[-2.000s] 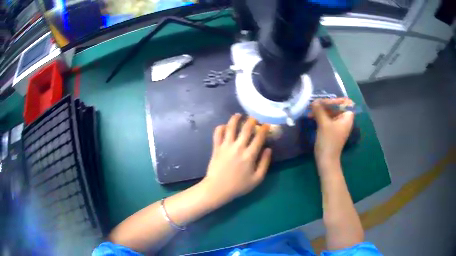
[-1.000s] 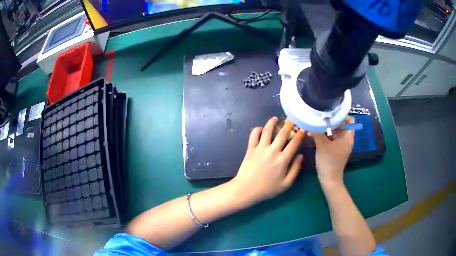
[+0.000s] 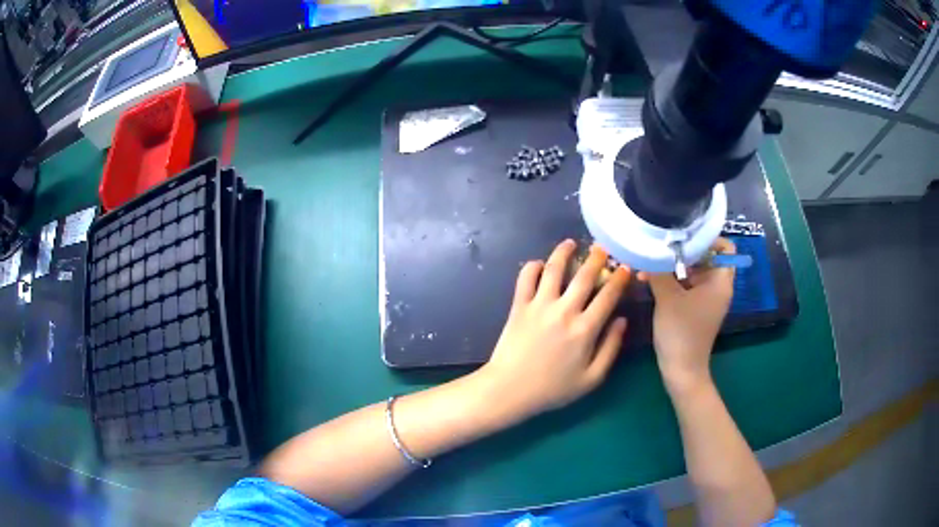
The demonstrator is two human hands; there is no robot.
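My left hand (image 3: 561, 329) lies palm down on the black base (image 3: 443, 299), its fingertips at the left edge of the white ring light (image 3: 623, 242). A small yellowish thing shows between and under its fingertips; what it is I cannot tell. My right hand (image 3: 692, 309) is just under the ring light's right side, its fingers around a thin tool whose pale blue end (image 3: 732, 260) sticks out to the right. The tool's tip is hidden. The black microscope barrel (image 3: 685, 154) stands above the ring light. A blue pad (image 3: 757, 283) lies right of my right hand.
A cluster of small dark parts (image 3: 534, 163) and a silvery-white scrap (image 3: 440, 128) lie on the base's upper part. A short row of parts (image 3: 743, 227) is above the blue pad. Stacked black trays (image 3: 160, 319) and a red bin (image 3: 149, 149) are left. A thin black angled bar (image 3: 371, 77) lies behind.
My right hand has moved left from beside the ring light to beneath it, near my left fingertips, still with the tool. The view has shifted; the last second shows little change.
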